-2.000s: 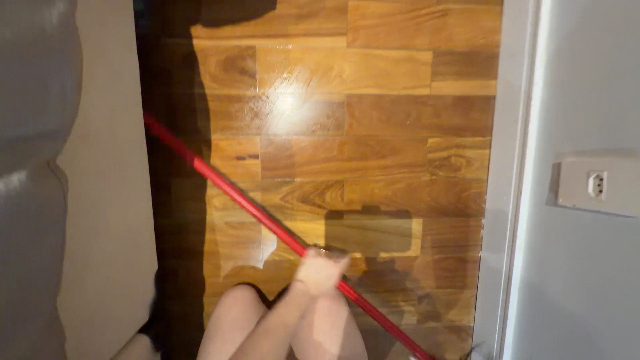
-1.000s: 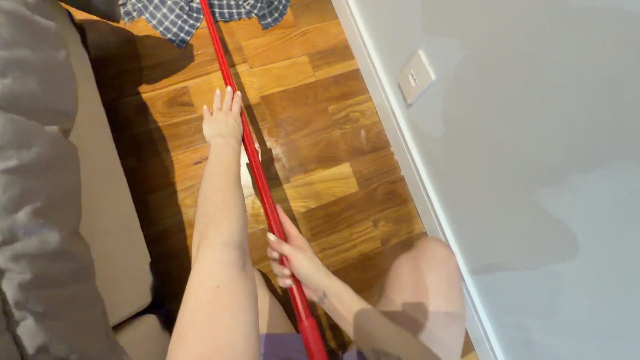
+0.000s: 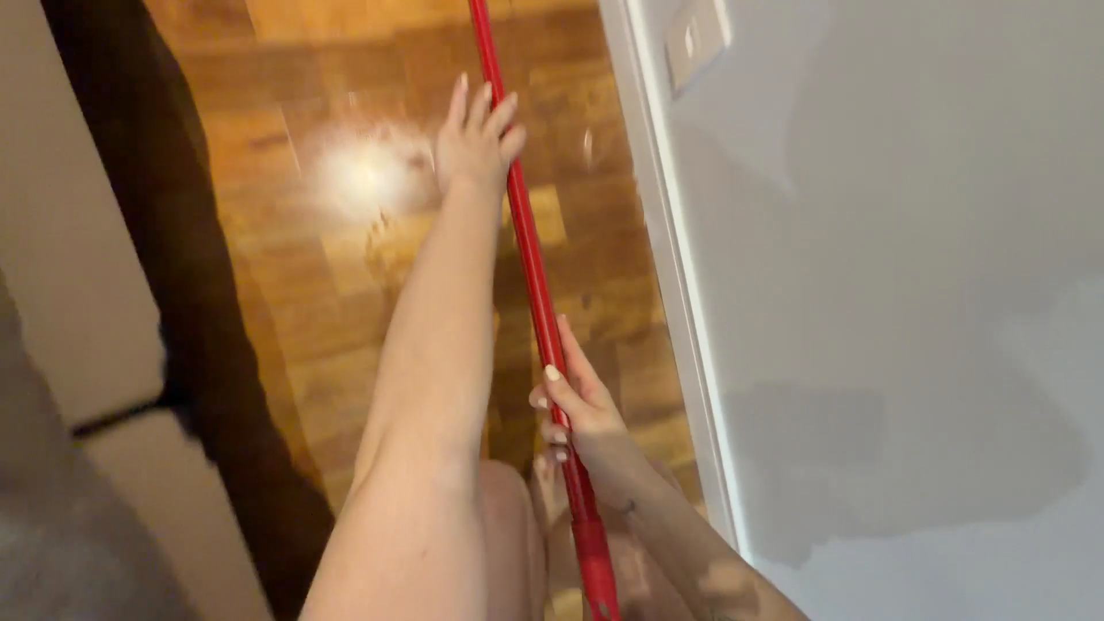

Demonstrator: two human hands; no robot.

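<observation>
A long red pole point(image 3: 530, 250) runs from the top edge down to the bottom, over the wooden floor, with a thicker red grip at its near end. My left hand point(image 3: 479, 134) lies against the upper part of the pole, fingers spread; how firmly it holds is unclear. Lower down, my right hand point(image 3: 582, 414) is wrapped around the pole, just above the thick grip. The far end of the pole is out of view.
A grey wall with a white baseboard point(image 3: 677, 285) and a wall outlet plate point(image 3: 697, 43) borders the floor point(image 3: 345, 328) on the right. Beige sofa-like furniture point(image 3: 95, 224) stands along the left. My bare legs are below.
Two seconds ago the pole lay diagonally; it now runs nearly lengthwise. The blue checked cloth seen at its far end one second ago is out of view. The view has shifted.
</observation>
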